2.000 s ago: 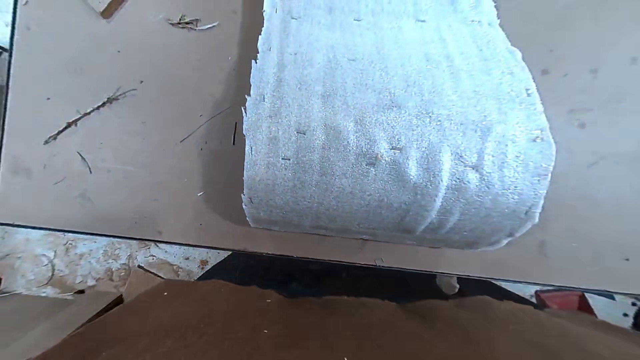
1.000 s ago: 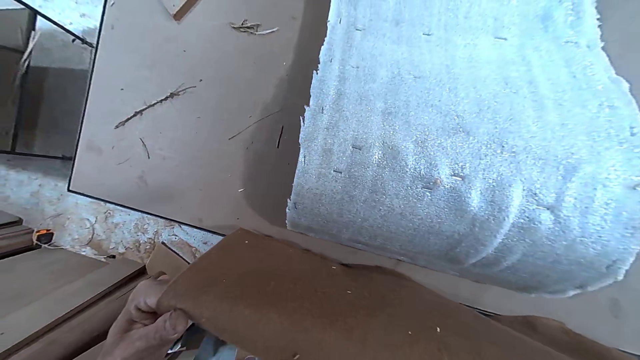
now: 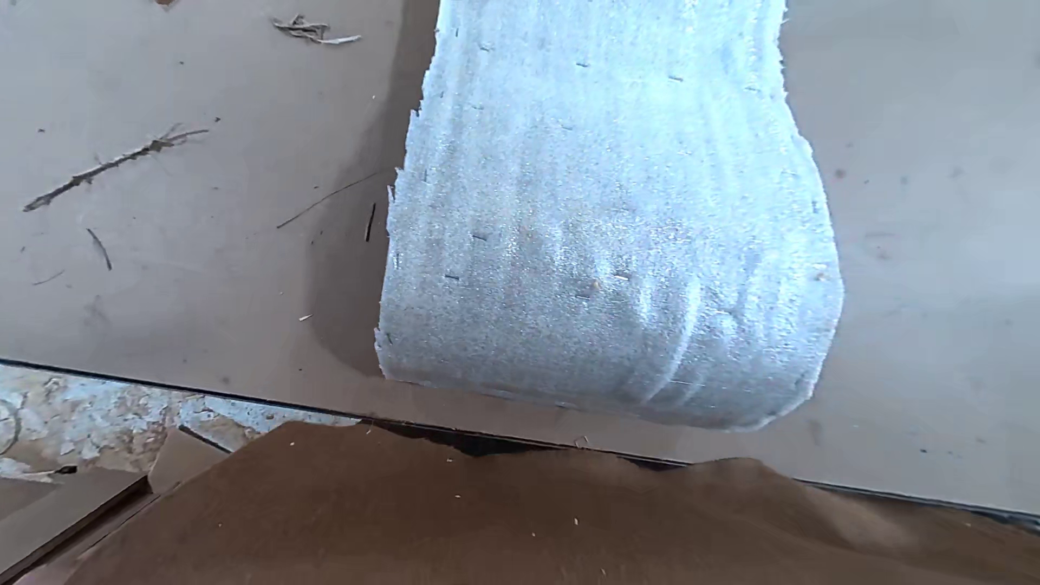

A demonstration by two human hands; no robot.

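Neither my left hand nor my right hand shows in the head view now. A strip of whitish foam sheet point(image 3: 601, 211) with ragged edges lies on the tan board point(image 3: 918, 325), and its near end is curved. Small staple-like marks dot its surface. Below it, along the bottom of the view, spreads a piece of brown leather-like material point(image 3: 455, 512) with an uneven edge and small light flecks on it. It covers part of the board's dark near edge.
A frayed, twig-like strand point(image 3: 114, 169) and a pale shred point(image 3: 313, 31) lie on the board at the left, with thin dark slivers nearby. Beyond the board's edge, at lower left, are debris-strewn floor point(image 3: 81, 414) and flat brown panels point(image 3: 65, 512).
A hand at the brown material's left corner one second ago is out of view now. The view has swung left and back, and the brown material's outline has changed.
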